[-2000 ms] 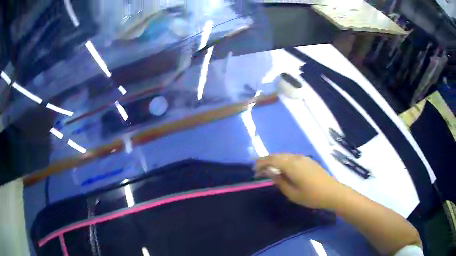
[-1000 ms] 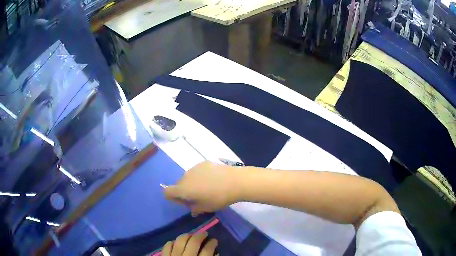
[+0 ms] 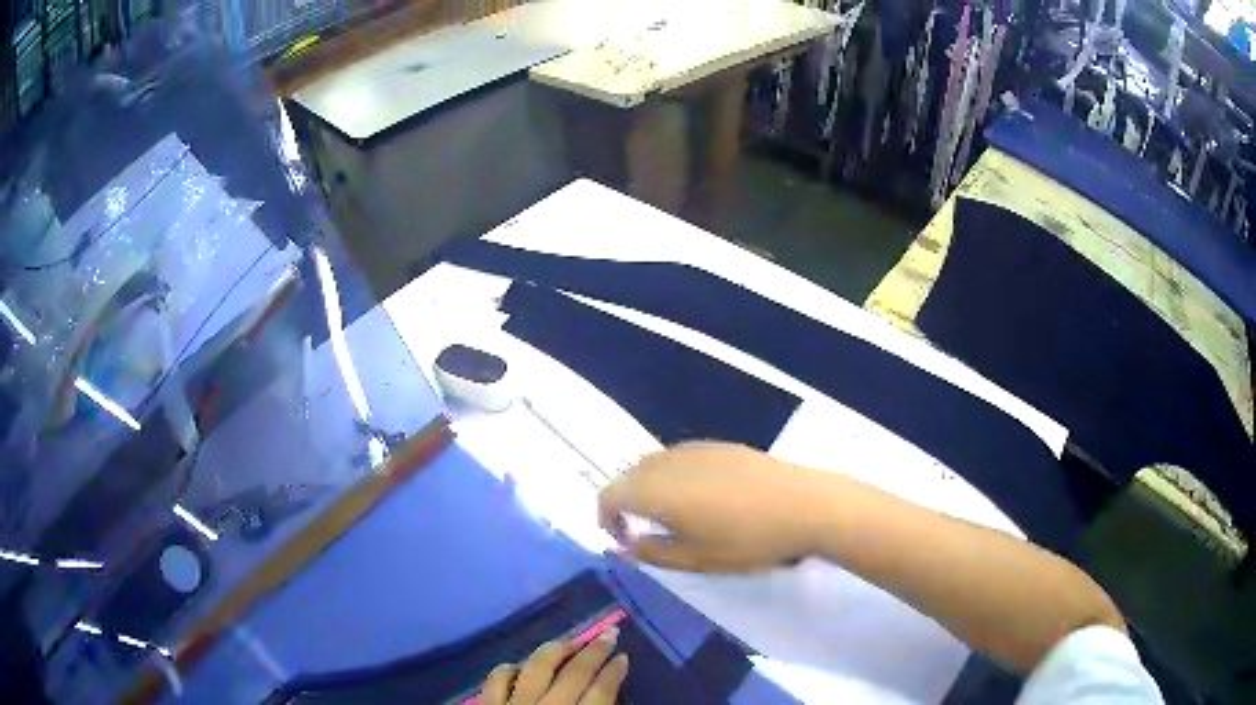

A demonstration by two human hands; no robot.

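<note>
My left hand [image 3: 558, 675] lies at the bottom edge, cut off, its fingers flat and slightly apart on the dark cut panel [image 3: 455, 668] beside the pink strip [image 3: 602, 631]. The bluish clear template sheet [image 3: 413, 551] lies under the panel. My right hand [image 3: 716, 507] is over the template's right edge and the white surface, its fingers closed on a small pale thing [image 3: 641, 528], too small to name. The glossy raised lid [image 3: 152, 358] stands at left, joined by brown hinge tape [image 3: 324, 530].
On the white surface [image 3: 551, 207] lie a white rounded object with a dark centre [image 3: 473, 376], a thin pale stick [image 3: 565, 438], a small dark panel [image 3: 647, 365] and a long curved strip panel [image 3: 827, 351]. Dark cloth [image 3: 1074, 324] lies on a yellowish board at right. Tables stand behind.
The view has turned right since the first frame, and my left hand has come into view. Since one second ago, my right hand has moved right, away from the template's middle; my left hand has shifted slightly right.
</note>
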